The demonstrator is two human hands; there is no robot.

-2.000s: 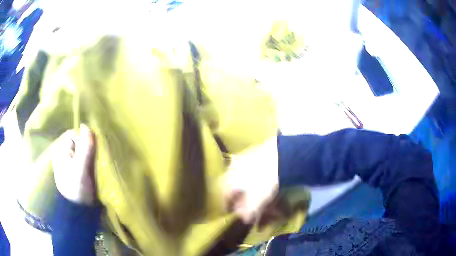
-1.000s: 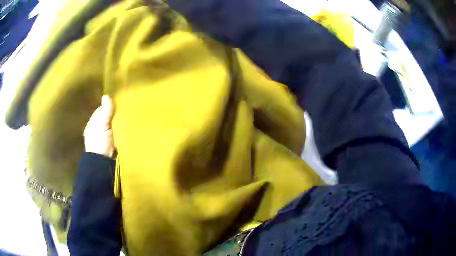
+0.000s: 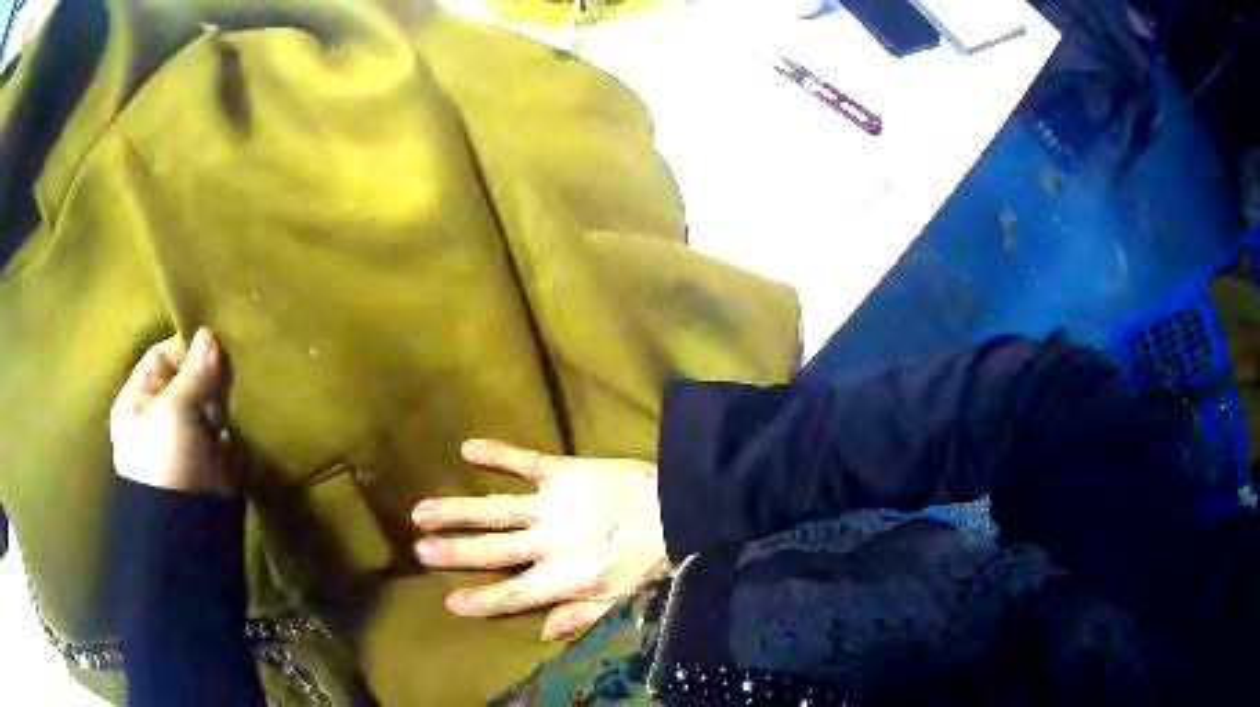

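The olive-mustard coat (image 3: 359, 249) is spread over the white table (image 3: 774, 207) and reaches the wearer's lap. My left hand (image 3: 173, 414) pinches a fold of the coat at the left between thumb and fingers. My right hand (image 3: 553, 539) lies flat on the coat at the lower middle, fingers spread and pointing left, with nothing seen in it. A pocket flap (image 3: 352, 518) with a dark edge lies between the hands. A dark seam line runs down the coat towards my right hand. No needle can be made out.
Thread snips (image 3: 829, 94) with dark red handles lie on the white table at the upper right. A dark smartphone (image 3: 891, 21) lies beyond them, with a pale flat box (image 3: 974, 21) beside it. A yellow bag shows at the top edge. A blue basket (image 3: 1175, 345) stands on the blue floor at right.
My right arm has come back from across the far side of the coat, and my right hand now rests near the lap. The coat lies flatter. My left hand still holds its left part.
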